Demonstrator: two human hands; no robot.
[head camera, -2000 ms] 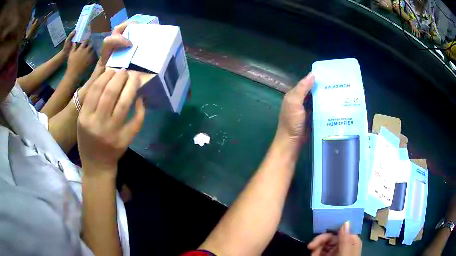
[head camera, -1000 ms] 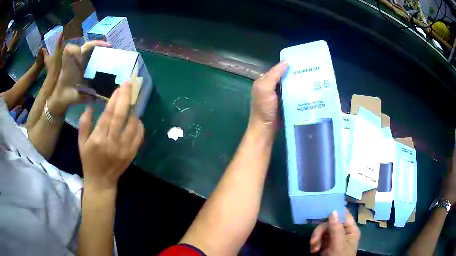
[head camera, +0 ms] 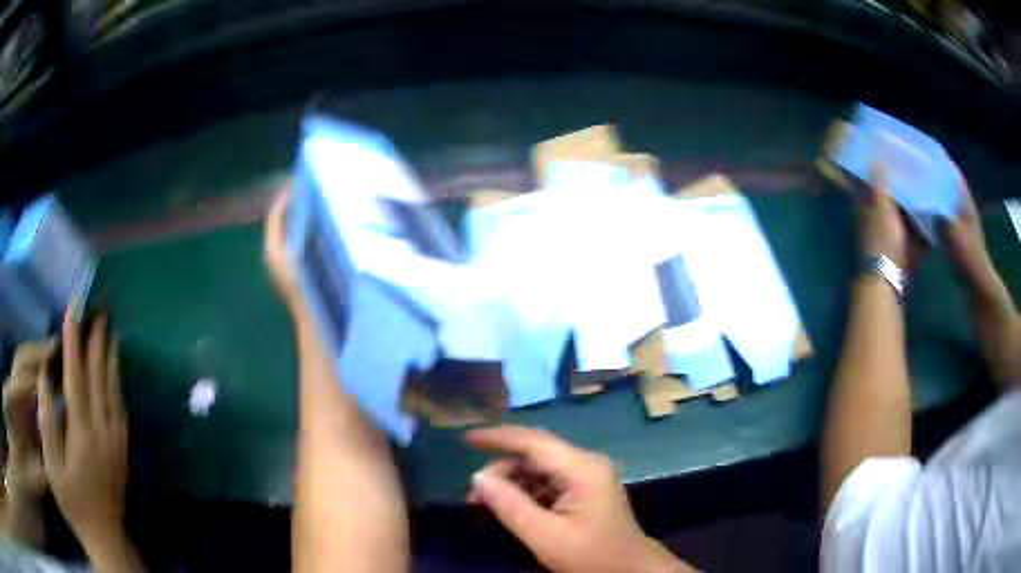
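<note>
A white and light blue carton is opened out of its flat shape and tilted, with its open end and loose bottom flaps towards me. My left hand holds it by its left side, partly hidden behind it. The carton's brown inside shows at the open end. My right hand is below that end, fingers curled and apart, with nothing in it. Just right of the carton, flat carton blanks lie overlapping. The frame is blurred.
The dark green bench has a raised reddish rail behind. A white scrap lies on it. At left, a neighbour's hands are at a carton. At right, another person holds a carton.
The view has swung right. The carton in my left hand has gone from a flat-looking front view to tilted, with its open end towards me. My right hand has let go of its lower end.
</note>
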